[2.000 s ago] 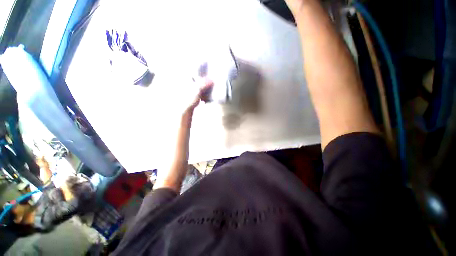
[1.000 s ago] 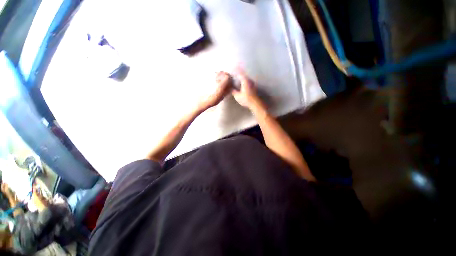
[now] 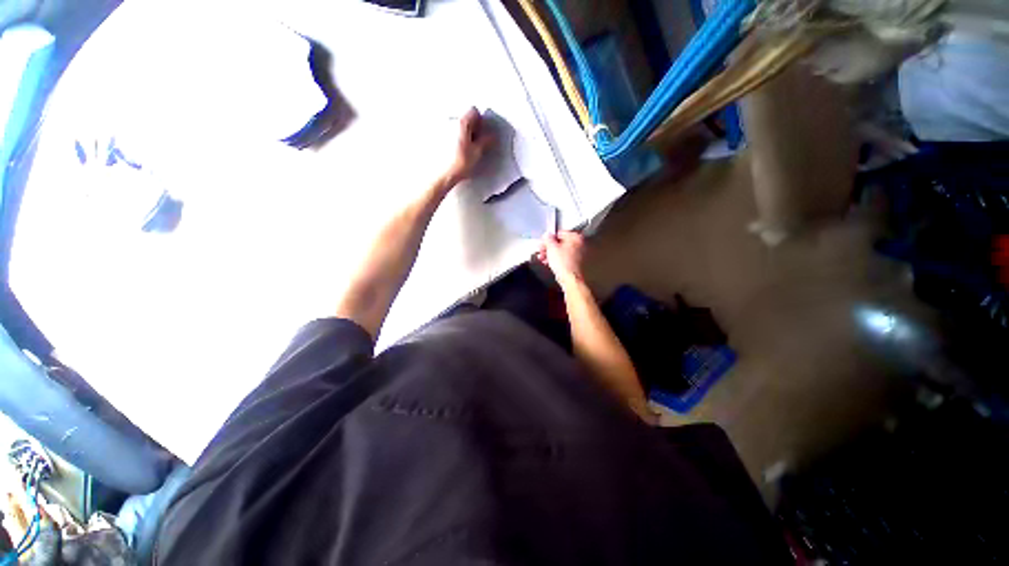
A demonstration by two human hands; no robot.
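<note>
Pale grey garment pieces [image 3: 524, 208] with curved edges and a short dark strip lie at the right end of the white cloth-covered table [image 3: 255, 254]. My left hand [image 3: 472, 144] is on their far left part, fingers curled; whether it grips the fabric is unclear. My right hand [image 3: 563, 253] pinches the near right edge of the pieces at the table's edge. Another piece with a dark wavy edge [image 3: 318, 94] lies farther up the table. Small dark-and-pale pieces [image 3: 164, 212] lie at the left, partly lost in glare.
Blue and orange-tan lines [image 3: 620, 144] run past the table's right end. A dark flat object [image 3: 396, 6] is cut off at the top edge. A blue crate [image 3: 692, 377] stands on the floor at right. A blue padded arm [image 3: 77, 409] borders the table at left.
My view has shifted toward the table's right end. My hands, together one second ago, are now apart on pale pieces that show spread out. Earlier my right arm reached toward the top right.
</note>
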